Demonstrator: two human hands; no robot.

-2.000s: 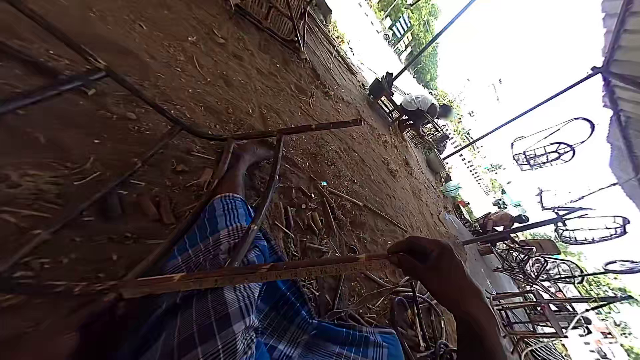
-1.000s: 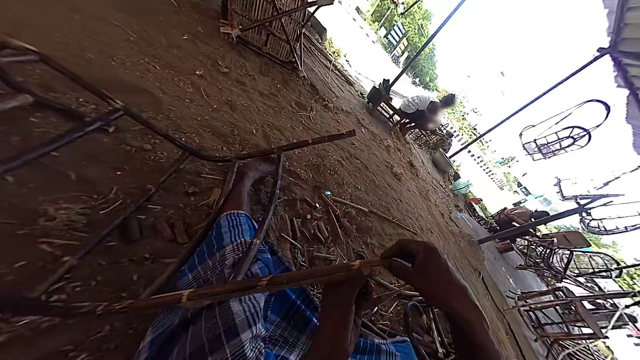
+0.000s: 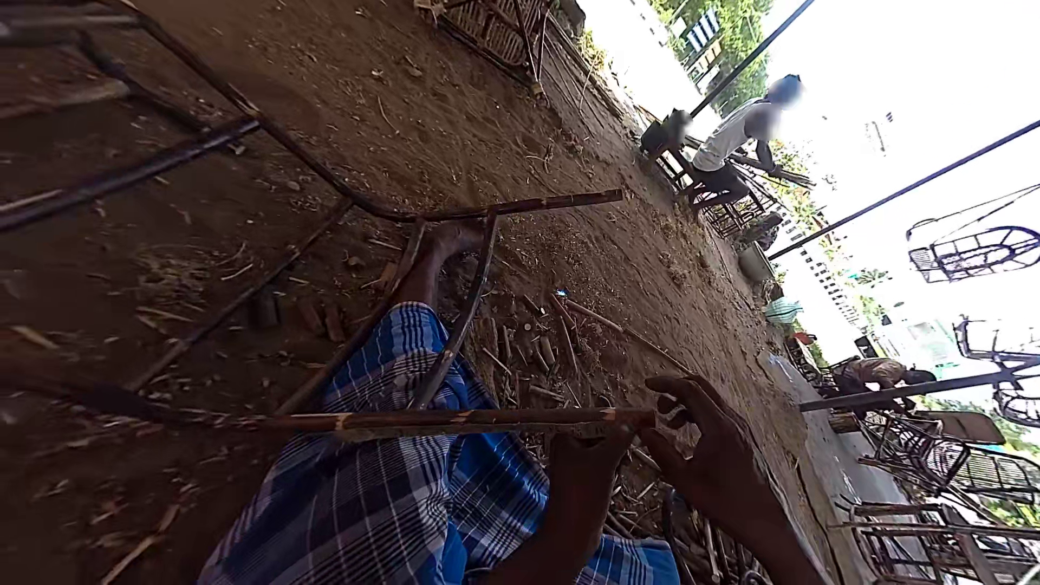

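Observation:
A bent cane furniture frame [image 3: 382, 213] slants across the left and middle of the head view, over my foot and checked cloth. One brown cane pole [image 3: 487, 418] of it runs level above my lap, with a thin flat strip along its underside. My left hand [image 3: 593, 455] grips this pole near its right end, its fingertips partly hidden. Just right of the end is my right hand [image 3: 707, 439], fingers curved and apart, thumb close to the tip; whether it touches is unclear. A curved dark cane piece [image 3: 467, 317] crosses beside my leg.
Cane offcuts [image 3: 544, 349] and a long thin stick [image 3: 626, 329] lie on the dirt. A woven cane piece [image 3: 496, 32] stands at the top. Two people work farther off, among cane chairs [image 3: 959, 455] and metal posts [image 3: 910, 392].
My left hand, not visible two seconds ago, has come up to the pole's end. My right hand has let go of the pole and its fingers have spread. The far worker has straightened up.

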